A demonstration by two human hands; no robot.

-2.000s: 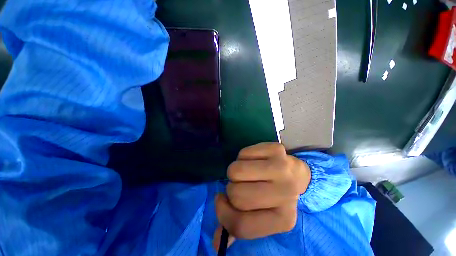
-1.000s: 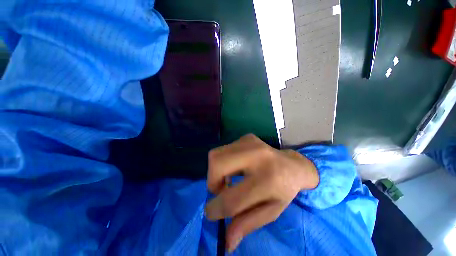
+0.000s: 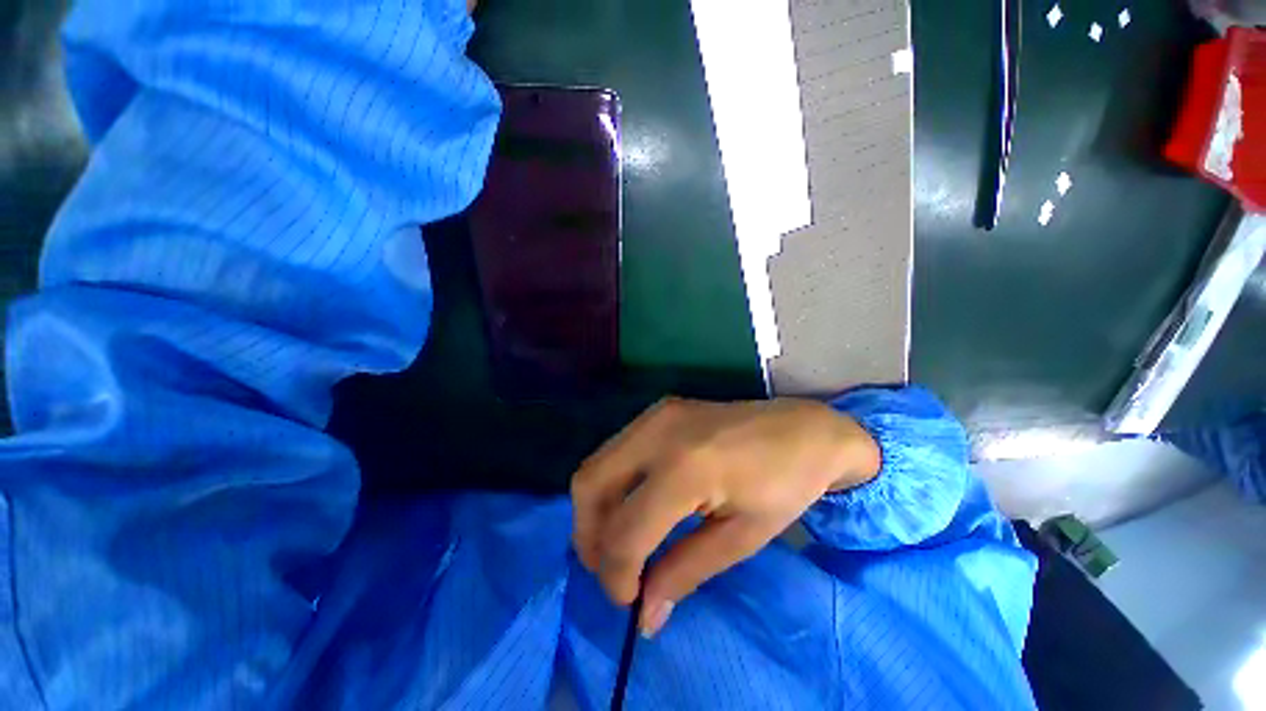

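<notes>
My right hand (image 3: pixel 708 479) is low in the middle, in front of my smock. Its thumb and fingers pinch a thin dark tool, likely tweezers (image 3: pixel 628 660), which points down and runs off the bottom edge. My left sleeve (image 3: pixel 250 264) fills the left side and leaves at the top; no clear part of my left hand shows. A dark purple-black smartphone (image 3: pixel 555 250) lies beyond my right hand, between the left sleeve and a long grey-beige sheet (image 3: pixel 850 208) with a stepped white part (image 3: pixel 757 125).
A second slim dark tool (image 3: pixel 1000 125) lies right of the sheet. Small white pads (image 3: pixel 1064 182) are scattered on the green mat (image 3: pixel 972 320). A red bin (image 3: pixel 1222 118) and a long white bar (image 3: pixel 1180 347) are at the right. A small green object (image 3: pixel 1079 545) is at the lower right.
My right hand has opened from a closed fist grip to a fingertip pinch on the dark tool. My left sleeve and the items on the mat have shifted slightly in the picture.
</notes>
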